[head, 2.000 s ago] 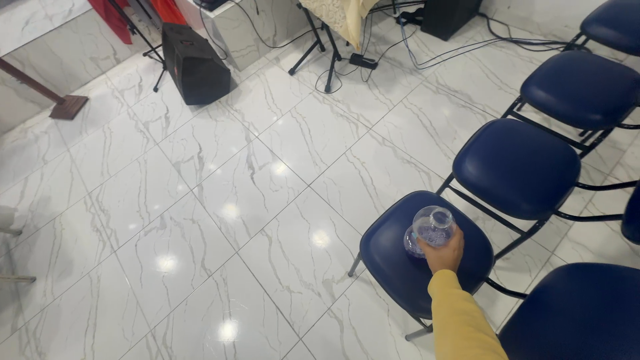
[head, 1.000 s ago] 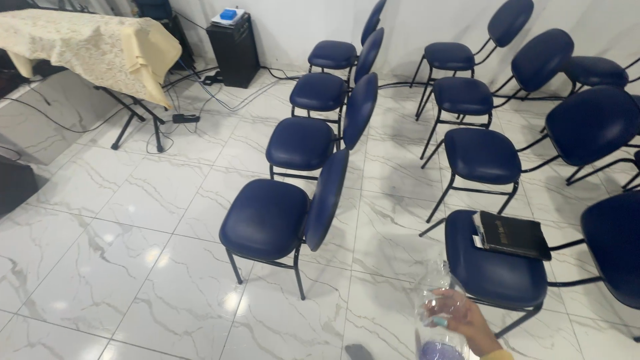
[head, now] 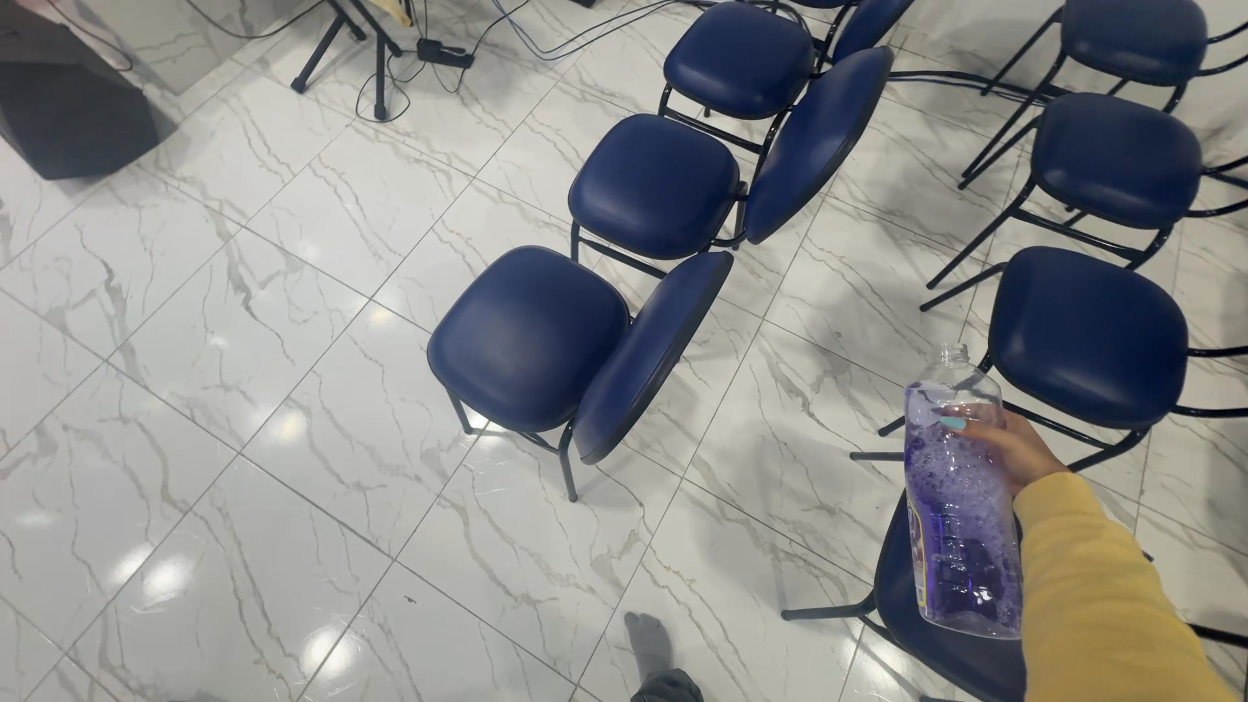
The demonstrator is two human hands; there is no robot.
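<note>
My right hand (head: 1019, 444), in a yellow sleeve, grips a clear plastic bottle (head: 960, 517) at the right of the view. Purple liquid with foam fills much of the bottle, and its neck has no cap on it. The bottle stands nearly upright in the air, in front of a blue padded chair (head: 897, 575) at the lower right. My left hand is not in view.
Blue padded chairs with black metal legs stand in rows, one at the middle (head: 531, 336), another at the right (head: 1087, 336). A black speaker (head: 73, 93) is at the upper left. Cables and a black power adapter (head: 446, 53) lie on the marble-patterned floor. A foot (head: 648, 643) shows below.
The bottle in my right hand has come higher into view and shows more fully than one second ago. The view has swung; the chair with the black book is no longer seen whole.
</note>
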